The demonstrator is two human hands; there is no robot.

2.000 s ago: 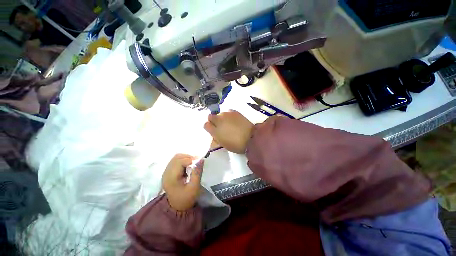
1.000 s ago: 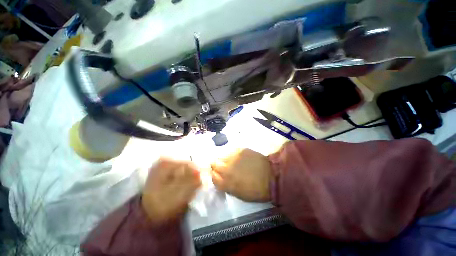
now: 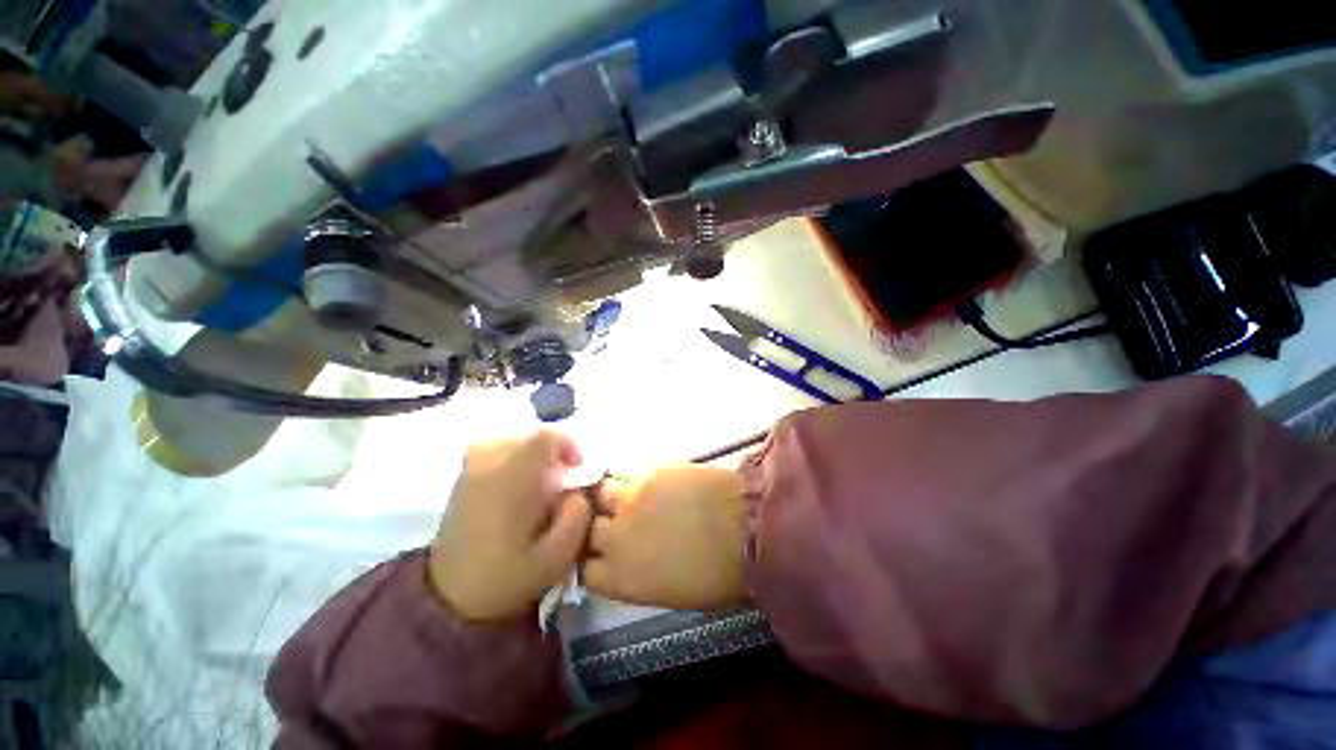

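Note:
White fabric (image 3: 220,564) lies heaped at the left and runs to my hands, overexposed under the lamp. My left hand (image 3: 506,520) pinches a small edge of it just in front of the needle area. My right hand (image 3: 667,535) is against the left fingertips and also closes on the fabric edge. The sewing machine head (image 3: 440,125) is above them. A grey-blue knob (image 3: 553,400) sits beside the needle, just above my hands, not touched. The needle tip is lost in glare.
Thread snips (image 3: 791,356) lie right of the needle. Behind them are a phone (image 3: 923,242) and a glossy black device (image 3: 1194,286) with a cable. A cream roll (image 3: 205,425) stands at left. A measuring strip (image 3: 674,645) runs along the table's front edge.
My hands have come together at the fabric edge; two seconds ago they were apart, the right near the needle. The view has moved closer to the machine.

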